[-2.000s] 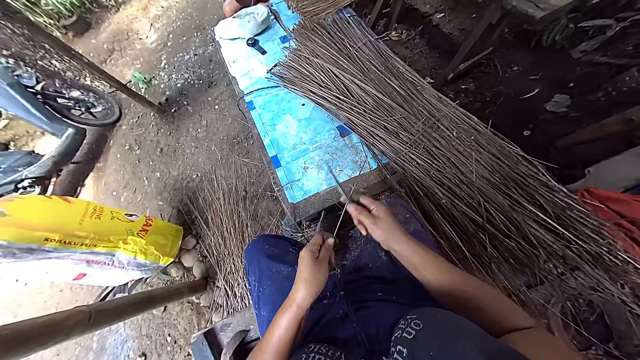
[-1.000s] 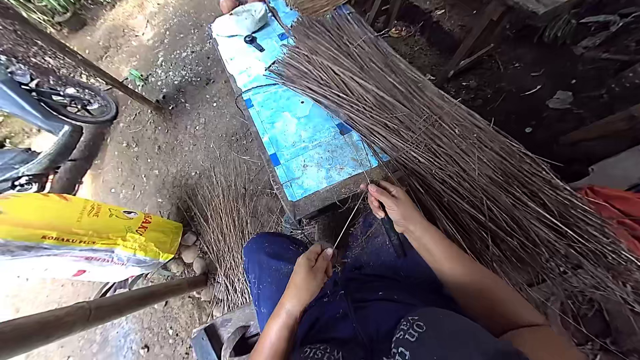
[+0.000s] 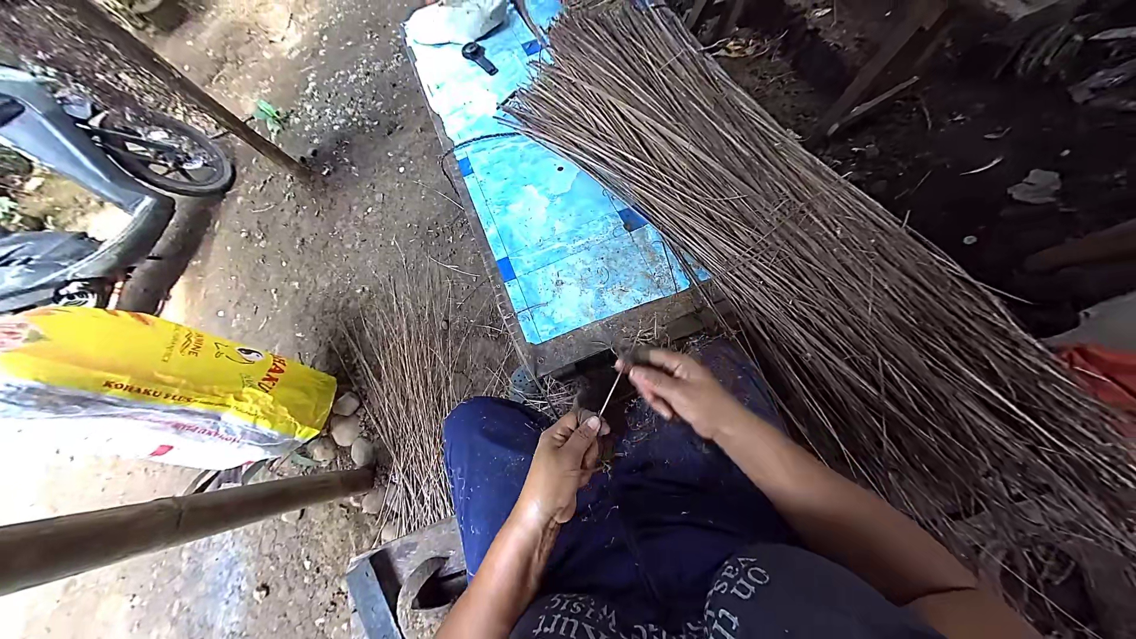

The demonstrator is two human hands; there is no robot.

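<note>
My left hand (image 3: 568, 448) pinches a thin, pale stick (image 3: 611, 393) above my lap, its fingers closed on the lower end. My right hand (image 3: 670, 386) is at the stick's upper end, fingers curled around something dark and blurred, which I cannot make out for certain. Beyond my hands, a large pile of long, thin brown sticks (image 3: 763, 213) lies aslant over the bench covered in blue sheeting (image 3: 568, 257) and runs down past my right arm. A looser bunch of thin stalks (image 3: 408, 382) is on the ground at the left of my knee.
A yellow and white sack (image 3: 169, 382) lies at the left, above a bamboo pole (image 3: 186, 519). Behind it is a parked motorcycle (image 3: 115, 177). On the bench's far end are a white bag (image 3: 457, 22) and a small black object (image 3: 479, 58). Red cloth (image 3: 1100, 377) shows at right.
The knife seen in my right hand earlier has swung out of clear view. My right hand has moved nearer my left hand since one second ago, and its fingers are blurred.
</note>
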